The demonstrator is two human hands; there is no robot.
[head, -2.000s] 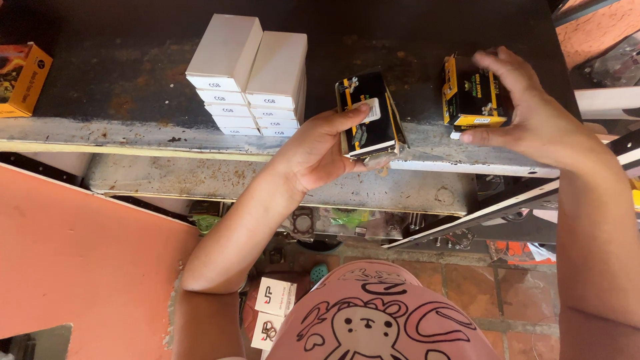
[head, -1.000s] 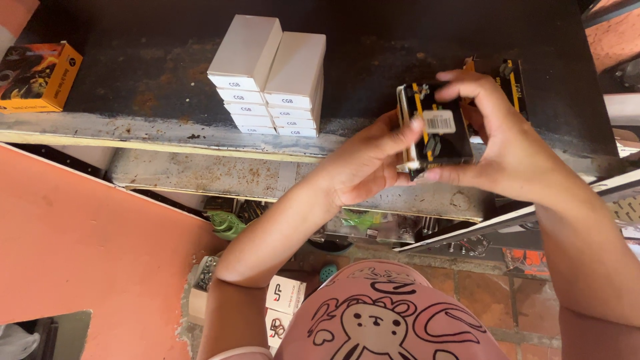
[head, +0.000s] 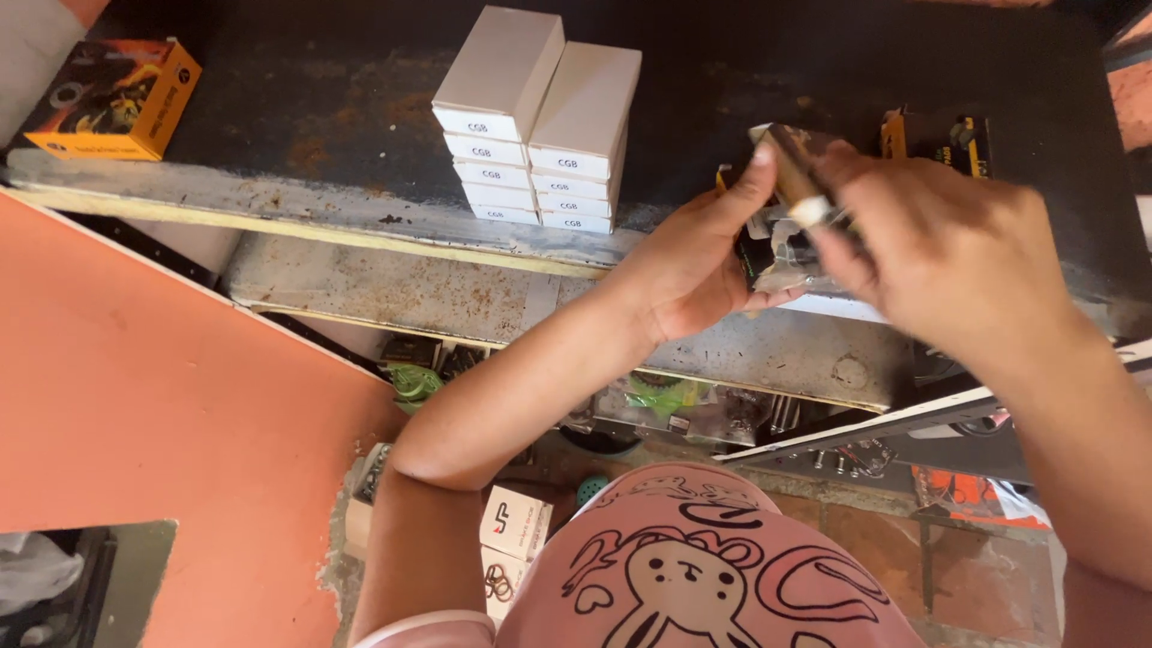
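Observation:
My left hand (head: 702,261) is held palm up over the shelf's front edge, with a small dark cardboard box (head: 760,252) wrapped in torn clear plastic in it. In my right hand (head: 945,243) is another small box (head: 796,175), tilted and blurred, its brown and white side towards the camera. The two boxes are close together, and my fingers hide much of both. Behind my right hand, a black and yellow box (head: 970,144) stands on the dark shelf. Two stacks of white boxes (head: 499,72) rise to the left of my hands.
An orange and black box (head: 117,99) lies at the shelf's left end. Below the dark upper shelf (head: 315,99) runs a lower shelf (head: 387,283). Green plastic bags (head: 414,385) and metal parts lie beneath. White cartons (head: 517,522) stand near the floor; an orange wall (head: 162,387) is at left.
The boxes were together between both hands a second ago; now my right hand holds one tilted above the other. Two seconds ago my right hand was at the black and yellow box on the right.

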